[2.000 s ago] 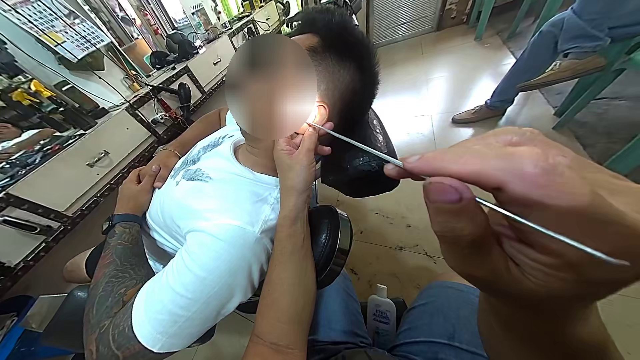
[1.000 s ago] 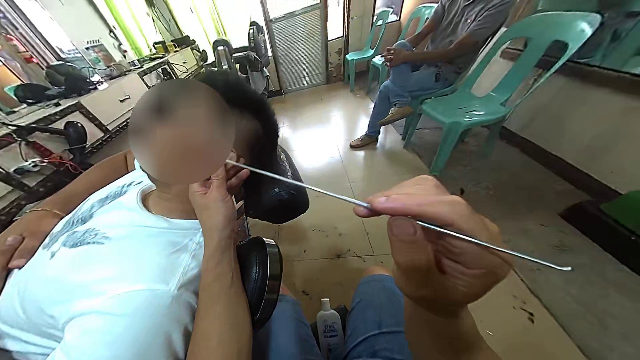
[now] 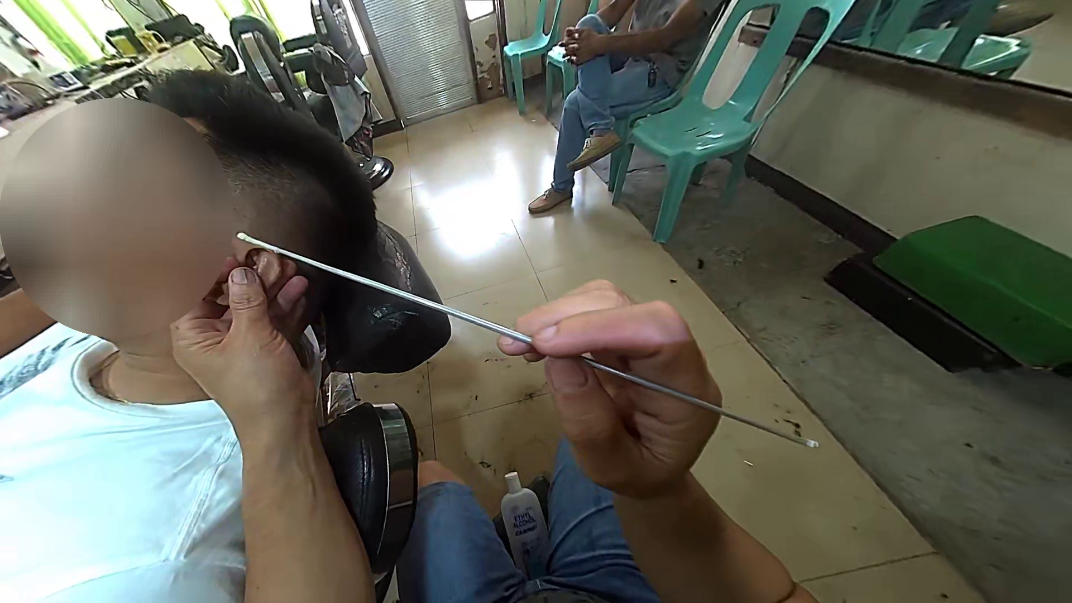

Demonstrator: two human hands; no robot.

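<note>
A person in a white T-shirt (image 3: pixel 126 469) lies back in a barber chair, head on the black headrest (image 3: pixel 389 327). My left hand (image 3: pixel 247 343) grips that person's ear (image 3: pixel 270 266) between thumb and fingers. In my right hand (image 3: pixel 624 377) a thin metal rod (image 3: pixel 402 295) is pinched between thumb and fingertips. Its far tip, which looks whitish, is at the side of the head just above the ear. The rod's other end points down to the right, over the floor.
A padded armrest (image 3: pixel 368 486) stands beside my left forearm. An ethyl alcohol bottle (image 3: pixel 524 523) is between my legs. Beyond are a seated person (image 3: pixel 620 92), green plastic chairs (image 3: pixel 699 134), a green-topped block (image 3: pixel 980 285) and a cluttered counter (image 3: pixel 159 63).
The view has swung right. The rod's far tip, at the ear opening before, now shows above the ear. My left hand has stayed at the ear, and my right hand still holds the rod.
</note>
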